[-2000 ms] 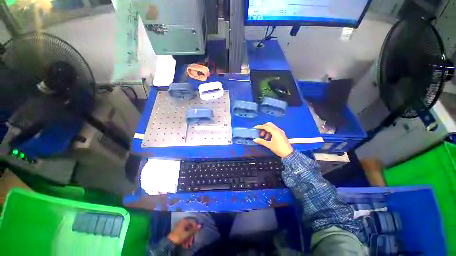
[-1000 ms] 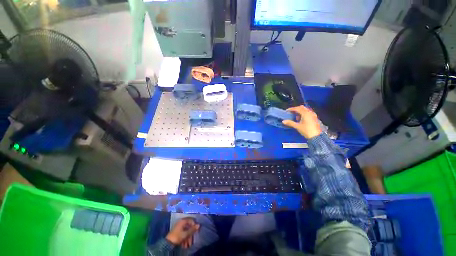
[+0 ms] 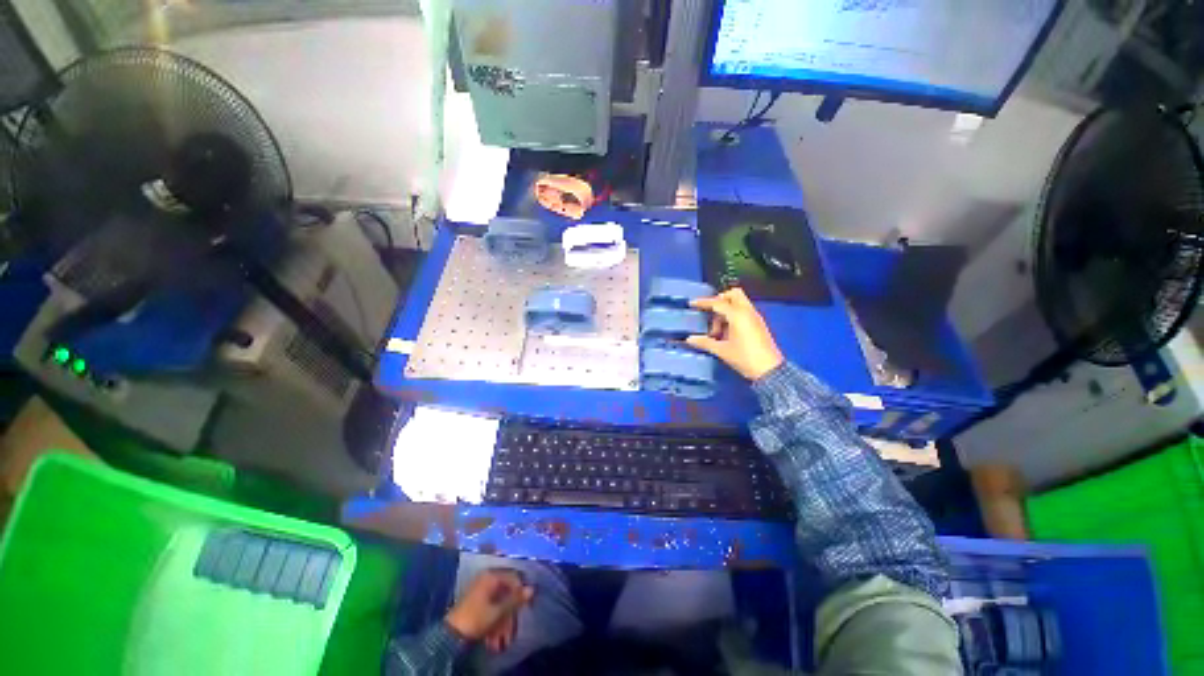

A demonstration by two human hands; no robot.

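Observation:
My right hand (image 3: pixel 742 336) grips the right end of a blue-grey housing (image 3: pixel 673 322) on the blue table, right of the perforated plate. This housing lies between a rear housing (image 3: pixel 677 293) and a front housing (image 3: pixel 679 372), close together in a column. Another blue-grey housing (image 3: pixel 560 310) sits near the middle of the perforated plate (image 3: pixel 462 317). Behind it are a white oblong ring (image 3: pixel 593 246), a second blue piece (image 3: pixel 518 239) and an orange piece (image 3: pixel 564 194). My left hand (image 3: pixel 490 609) rests over my lap with fingers curled; whether it holds anything is unclear.
A black keyboard (image 3: pixel 634 469) and white pad (image 3: pixel 446 454) lie at the front. A green bin (image 3: pixel 53 528) with a row of housings is at left, a blue supply bin (image 3: pixel 1116 608) at right. Mouse mat (image 3: pixel 808 273), monitor (image 3: pixel 871 46) and fans stand behind and beside.
My right hand has brought the rear-right housing left and forward, between the other two. Earlier it held the front housing, now released. The view has shifted; my left hand stays over my lap.

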